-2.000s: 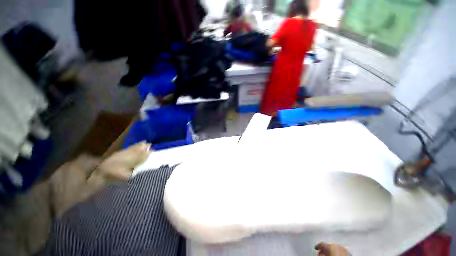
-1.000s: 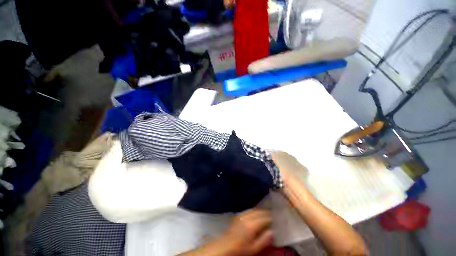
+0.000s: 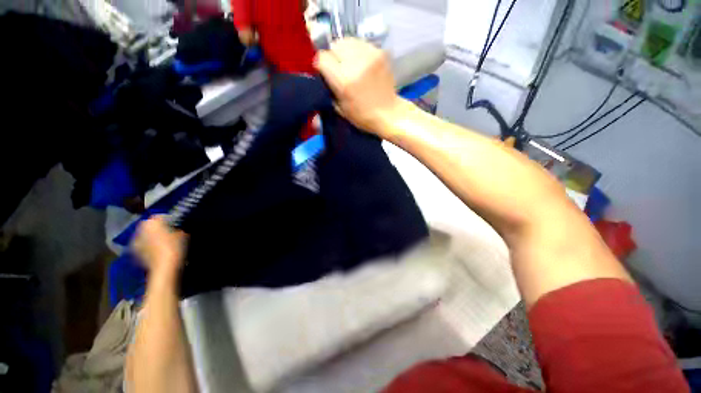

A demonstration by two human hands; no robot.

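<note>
A dark navy garment (image 3: pixel 307 215) with a checked edge hangs spread between my two hands, above the off-white padded form (image 3: pixel 338 315). A gap in the cloth shows blue and red behind it. My left hand (image 3: pixel 160 244), blurred, grips the checked edge at the left. My right hand (image 3: pixel 360 77) is raised at the top and grips the garment's upper edge. The garment's lower edge lies over or just above the form; contact is unclear. The iron is mostly hidden behind my right forearm.
The white-covered table (image 3: pixel 480 269) extends right of the form. A person in red (image 3: pixel 280 31) stands beyond. Dark cloth (image 3: pixel 46 100) is heaped at left, beige cloth (image 3: pixel 100 353) lies below it. Black hoses (image 3: pixel 530 84) run down the pale wall. Red cloth (image 3: pixel 615 236) is at far right.
The garment has been lifted off the form and spread out, its dark side towards me. Both hands have moved up and apart. The view has shifted, and my right arm now covers the iron.
</note>
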